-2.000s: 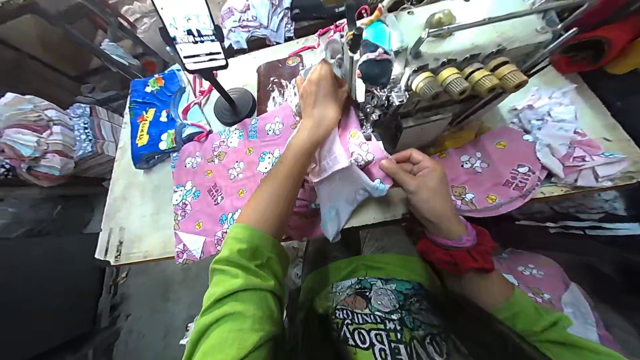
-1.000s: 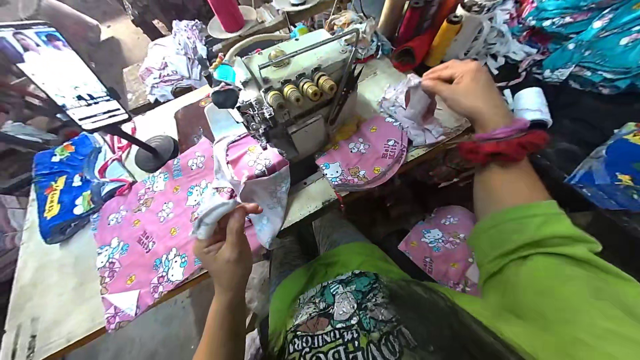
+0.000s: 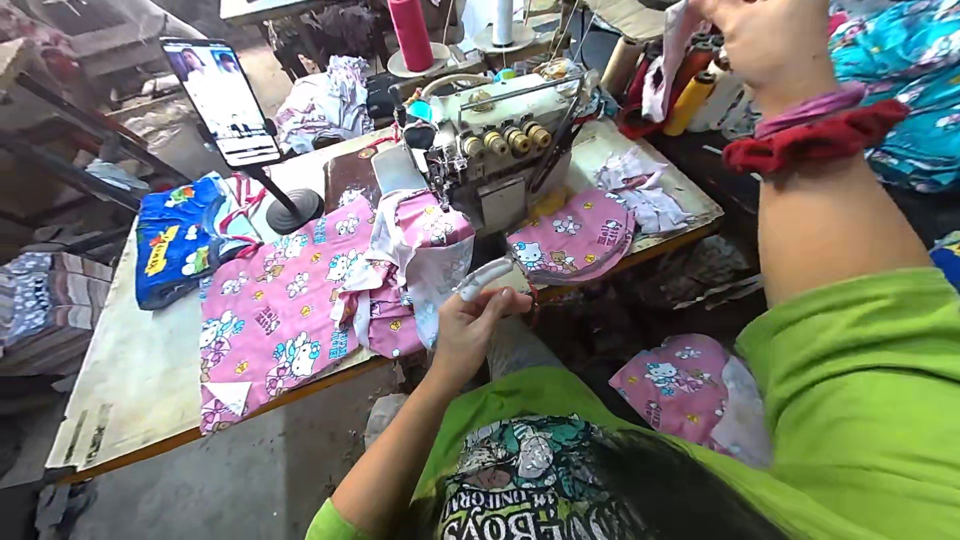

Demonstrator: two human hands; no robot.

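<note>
My left hand (image 3: 476,322) is in front of the sewing machine, its thumb and index finger pinched on a small pale thing, perhaps a fabric strip; a whitish wrapping covers one finger. My right hand (image 3: 772,45), raised at the top right, grips a pale pink fabric strip (image 3: 670,56) that hangs down. Pink printed fabric (image 3: 292,300) lies over the left of the table. A bunched pink piece with a white underside (image 3: 435,247) rests by the needle area of the overlock sewing machine (image 3: 495,127). Another pink piece (image 3: 574,236) lies right of the machine.
A phone on a stand (image 3: 225,101) and folded blue printed fabric (image 3: 176,247) are at the left of the table (image 3: 112,360). Fabric scraps (image 3: 645,191) lie on its right end. Thread cones (image 3: 411,37) stand behind. Pink fabric (image 3: 686,390) is beside my lap, teal fabric (image 3: 907,82) far right.
My right hand has moved from the machine to the scraps, then up with a strip in it. My left hand has come off the pink fabric at the machine. The view has shifted.
</note>
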